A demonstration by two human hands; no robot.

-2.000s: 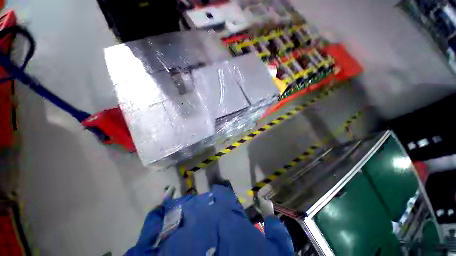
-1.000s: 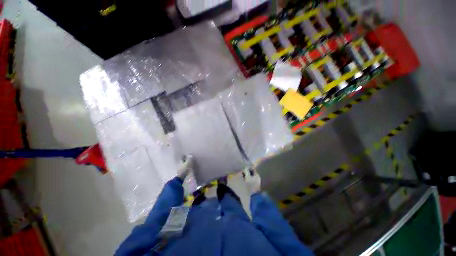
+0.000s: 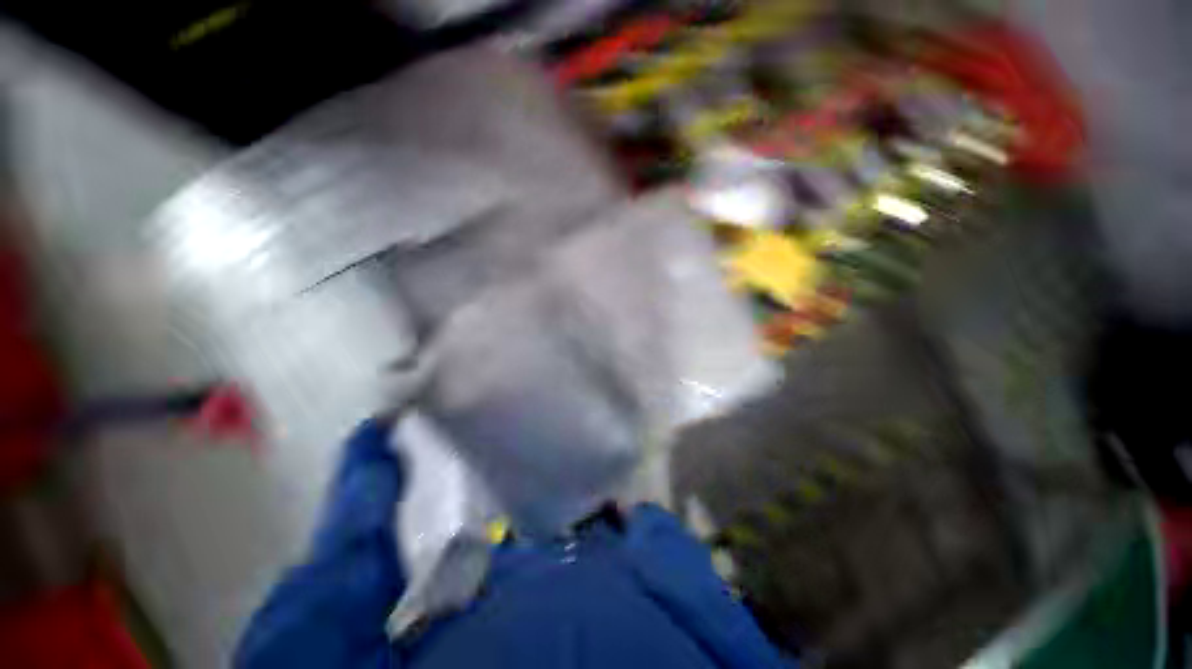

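The view is strongly blurred. A flat silver-grey plate [image 3: 543, 425] lies tilted close in front of my body, above a film-wrapped stack of metal parts [image 3: 294, 333]. A loose whitish flap of film [image 3: 438, 490] hangs at the plate's left side, down over my front. My left hand [image 3: 400, 390], gloved and smeared by blur, is at the plate's left edge, beside the film. My right hand [image 3: 652, 468], also gloved, is at the plate's right edge. The fingers of both hands cannot be made out.
Green, yellow and red parts [image 3: 837, 144] stand at the upper right, with a yellow piece [image 3: 777, 265] on them. A red pallet-truck part [image 3: 225, 413] is left of the stack. A green board corner [image 3: 1098, 614] shows at lower right, a black object [image 3: 262, 65] at upper left.
Compared with one second ago, the plate's near part is raised off the stack and drawn towards my body. My left hand has moved left and up. The film flap now hangs loose.
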